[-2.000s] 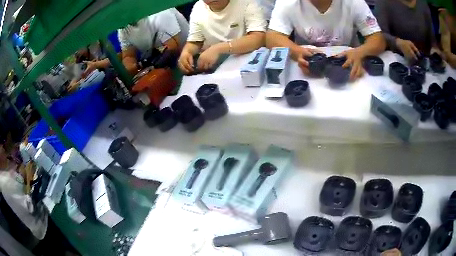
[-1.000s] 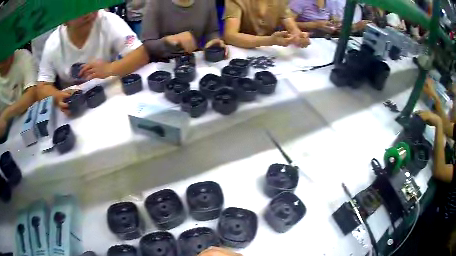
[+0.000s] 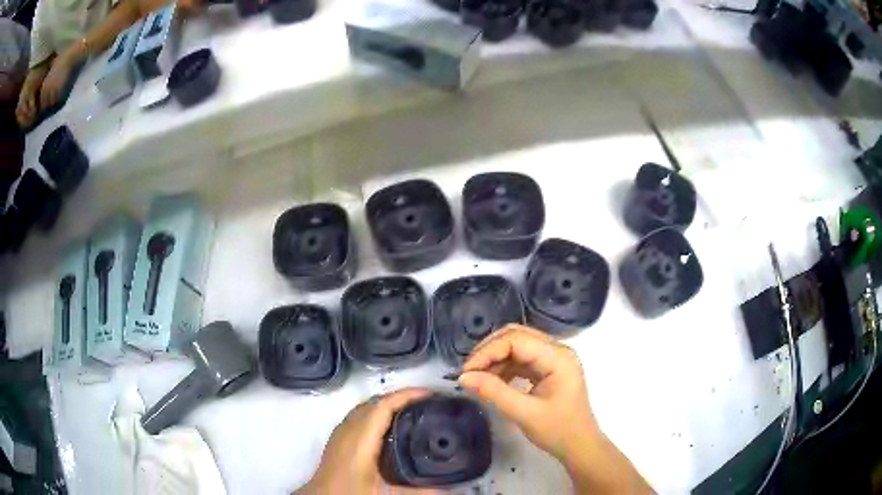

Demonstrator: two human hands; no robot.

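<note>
My left hand (image 3: pixel 360 443) holds a dark square-rounded housing (image 3: pixel 442 441) from its left side, its open top facing up with a round boss inside. My right hand (image 3: pixel 527 387) is just above and to the right of that housing, thumb and index finger pinched on a tiny dark part (image 3: pixel 453 376). What the part is cannot be told. Several more dark housings (image 3: pixel 387 319) stand in two rows behind my hands. Two others at the right (image 3: pixel 661 272) have small white flecks at their rims.
Three teal boxes (image 3: pixel 164 276) stand at the left, beside a grey handheld device (image 3: pixel 205 372) and a crumpled white cloth (image 3: pixel 169 459). At the right are a long metallic rod (image 3: pixel 788 329) with a cable, and a green spool (image 3: pixel 859 237). A person's hands (image 3: pixel 44 87) show at the far left.
The view has swung down and both hands have come into it, the left with a housing. Before, only a bit of a hand showed at the bottom edge.
</note>
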